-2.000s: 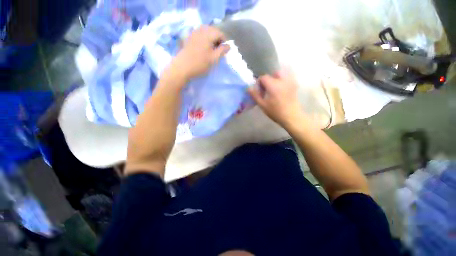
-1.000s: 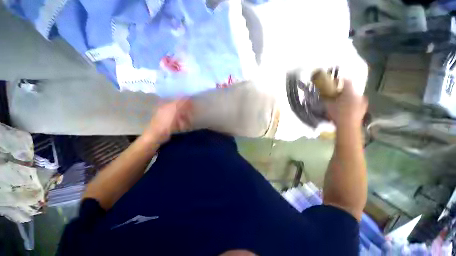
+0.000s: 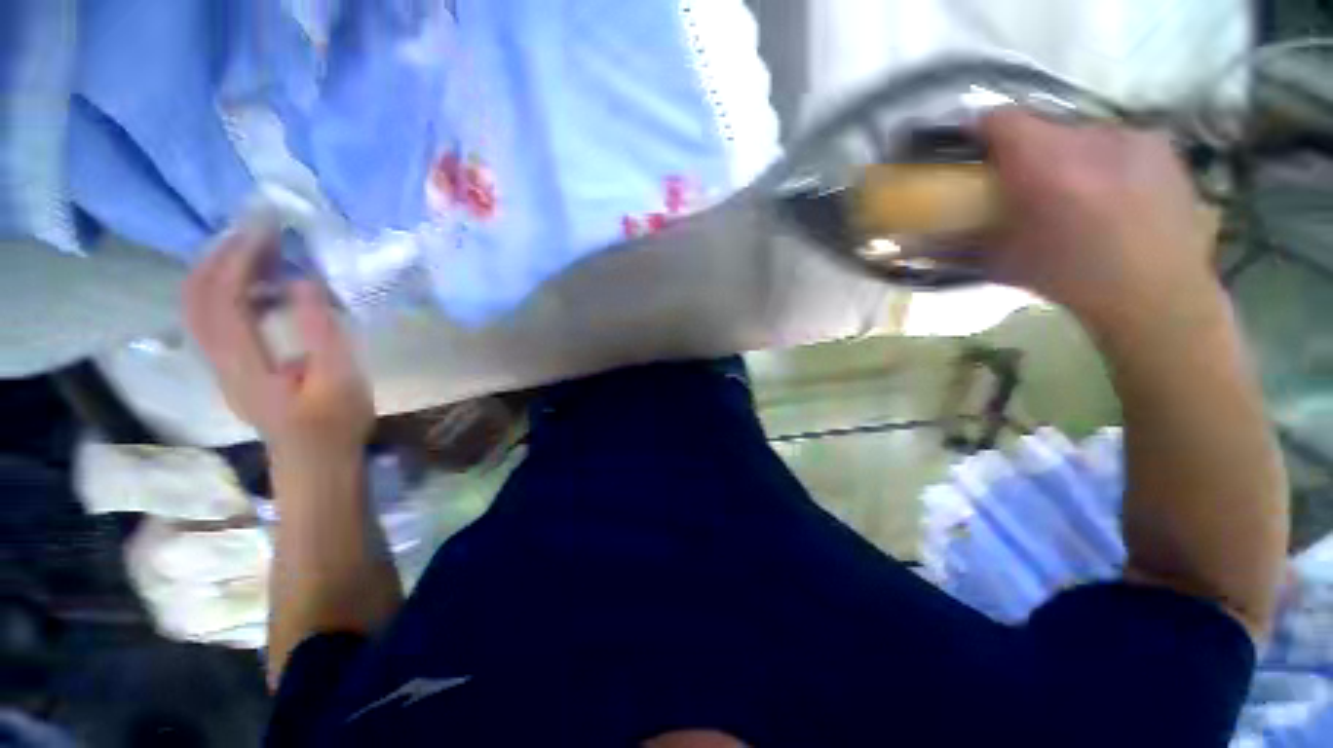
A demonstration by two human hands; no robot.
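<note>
The light blue garment (image 3: 556, 132) with red flowers and white lace trim (image 3: 731, 88) lies over the far side of the pressing board (image 3: 585, 322). My right hand (image 3: 1096, 205) is closed around the tan handle of the steam iron (image 3: 892, 219). The iron's pointed metal front is at the right end of the board, close to the garment's lace edge. My left hand (image 3: 285, 344) is at the board's near edge on the left, by the garment's white lower trim. It is blurred, with fingers curled, and I cannot tell whether it grips the trim.
A cream base cloth (image 3: 1023, 37) lies beyond the iron. Blue garments in folded rows (image 3: 1023, 526) are at lower right, below the board. Cream cloths (image 3: 190, 570) are at lower left. A dark metal handle shape (image 3: 982, 395) stands near the board's right end.
My right hand, empty-handed on the cloth two seconds ago, took the iron and has brought it left toward the garment. My left hand has moved left to the trim. The camera view has shifted.
</note>
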